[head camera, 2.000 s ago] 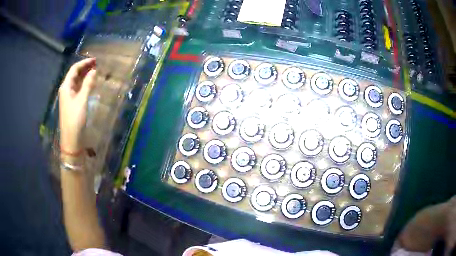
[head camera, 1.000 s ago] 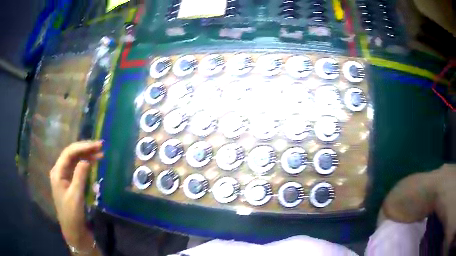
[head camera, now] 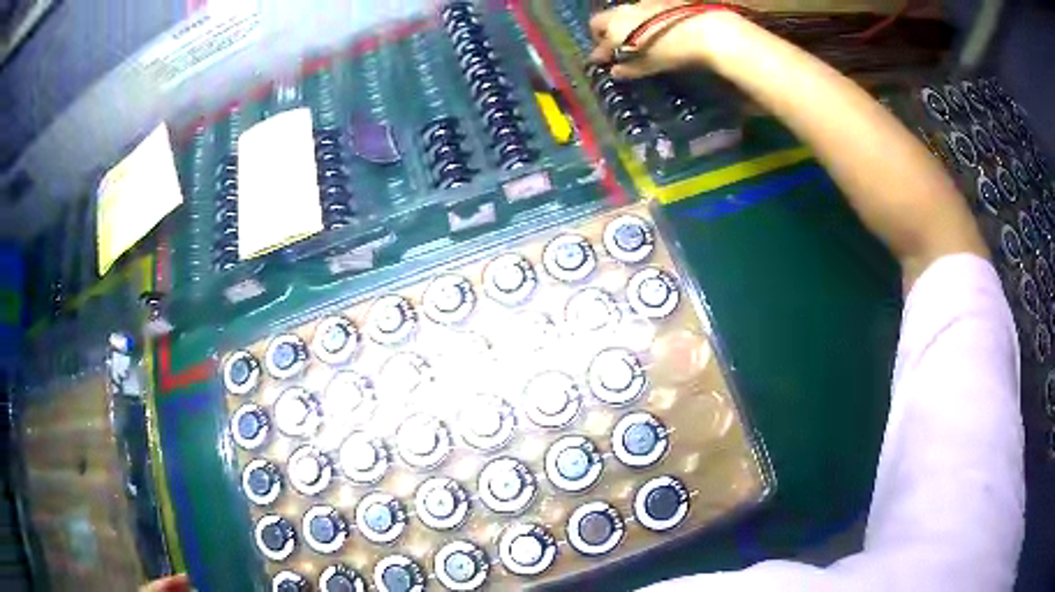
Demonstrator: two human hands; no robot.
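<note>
A clear brownish tray [head camera: 706, 491] lies in front of me, with rows of round units as white rings with dark or bluish centres; strong glare hides some. Empty pockets show near its right edge. My right hand [head camera: 659, 37] is at the top, its fingers at a row of small black parts [head camera: 625, 113] in a far-right tray. Red and black wires run by this hand; whether it grips a part or tool is unclear. Only a sliver of my left hand [head camera: 168, 584] shows at the bottom-left edge.
Far trays hold black parts [head camera: 486, 87], with a pale sheet [head camera: 278, 183] on them and another sheet [head camera: 139, 197] further left. A brownish channelled tray [head camera: 75, 463] is at left. More ringed units [head camera: 1004, 191] stand at the far right edge. Coloured tape marks the green mat.
My right hand has moved from the lower right up to the far-right tray. My left hand has dropped almost out of view. The view has turned, showing more at the right and far side.
</note>
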